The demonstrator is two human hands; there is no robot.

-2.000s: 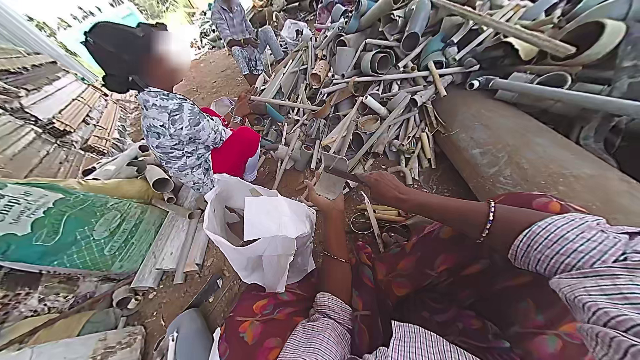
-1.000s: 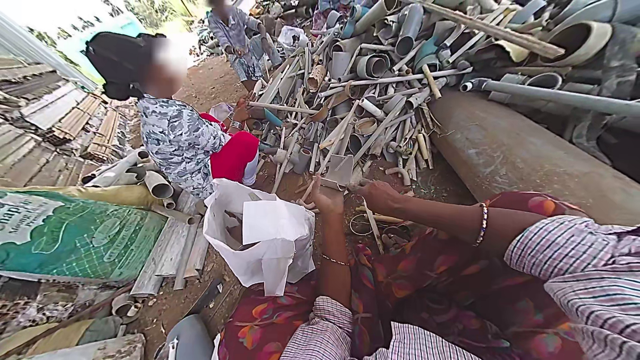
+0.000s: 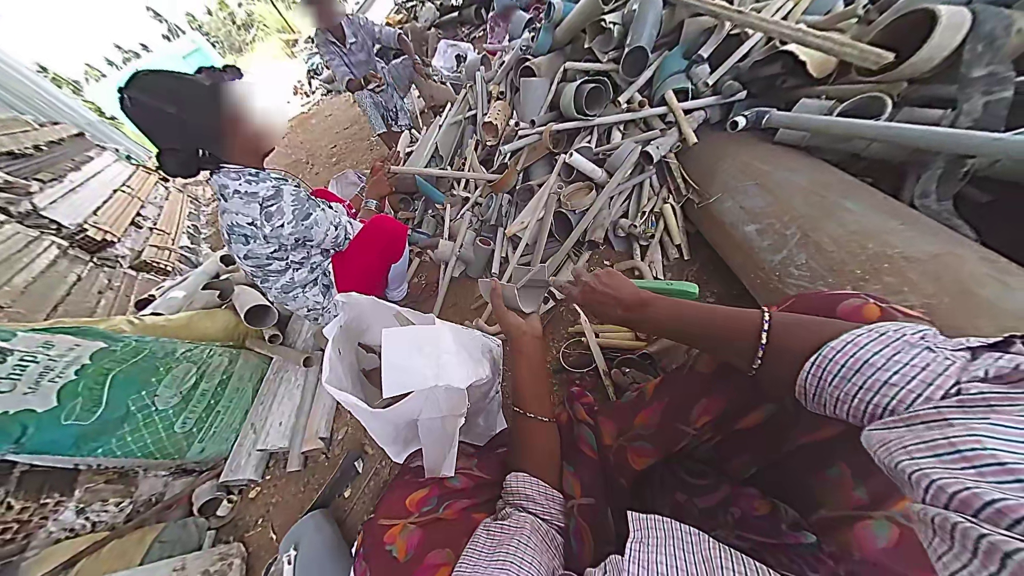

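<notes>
My left hand [image 3: 516, 320] holds a grey curved piece of plastic pipe [image 3: 524, 292] upright, with the thumb along its near side. Just to the right, my right hand [image 3: 604, 292] has its fingers closed at the piece's right edge. A green handle [image 3: 668, 289] shows behind my right wrist; whether that hand grips its tool is hidden. A white woven sack [image 3: 472, 384], open at the top, stands left of my left forearm, with a pale flat piece [image 3: 428, 358] across its mouth.
A large pile of pipe scraps [image 3: 552, 192] lies ahead. One big pipe [image 3: 840, 224] runs along the right. A person in patterned clothes [image 3: 280, 232] sits at left, another person [image 3: 368, 64] farther back. A green printed sack [image 3: 128, 392] and grey strips [image 3: 280, 400] lie at left.
A dark blade seen between my hands two seconds ago no longer shows, and the green handle now shows beside my right wrist. My left hand still holds the grey piece.
</notes>
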